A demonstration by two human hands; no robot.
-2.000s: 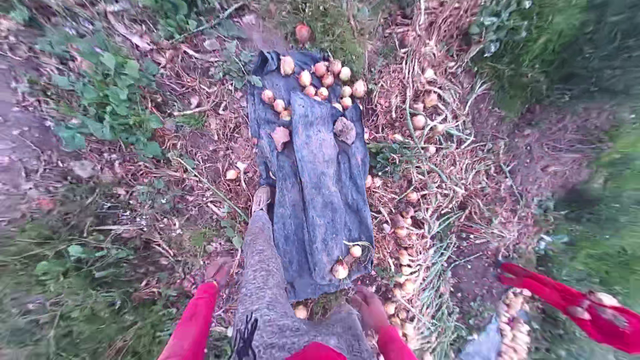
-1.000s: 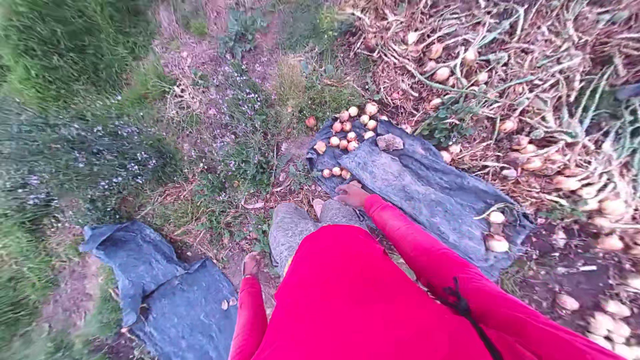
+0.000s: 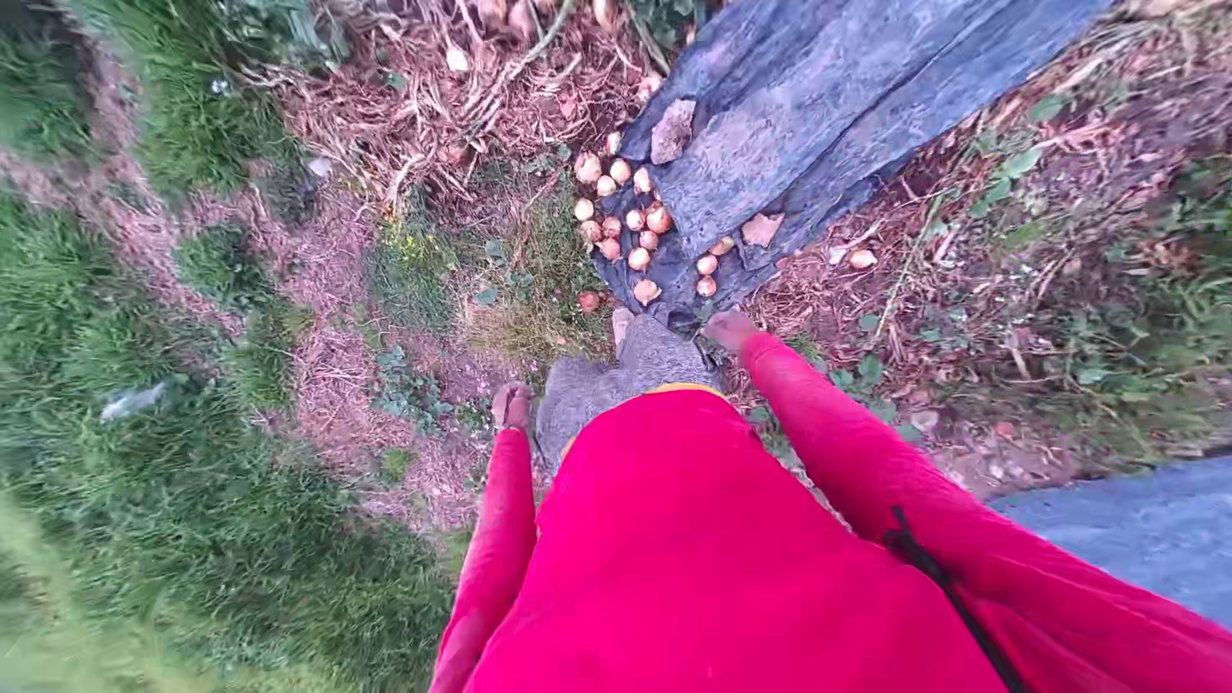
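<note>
My right hand (image 3: 731, 330) is at the lower end of a long dark fabric sheet (image 3: 828, 106), near its edge; whether its fingers grip the cloth cannot be made out. To the left, my left hand (image 3: 512, 405) hangs beside my grey trousers, with nothing visible in it. Several onions (image 3: 639, 258) lie in a loose group on the sheet's near end, and a few (image 3: 706, 287) rest just beyond my right hand. A rough stone (image 3: 673, 132) and a flat, pale stone-like piece (image 3: 761, 230) sit on the fabric.
Dried onion tops (image 3: 433, 106) cover the ground at the upper left. A second sheet (image 3: 1145, 515) lies at the right. A lone onion (image 3: 588, 301) is on the ground left of the foot, another (image 3: 861, 259) right of the long sheet. Grass (image 3: 260, 539) grows at the left.
The view has turned strongly, so the long sheet now runs to the upper right. The right hand is now at the sheet's near end, and the left hangs away from it.
</note>
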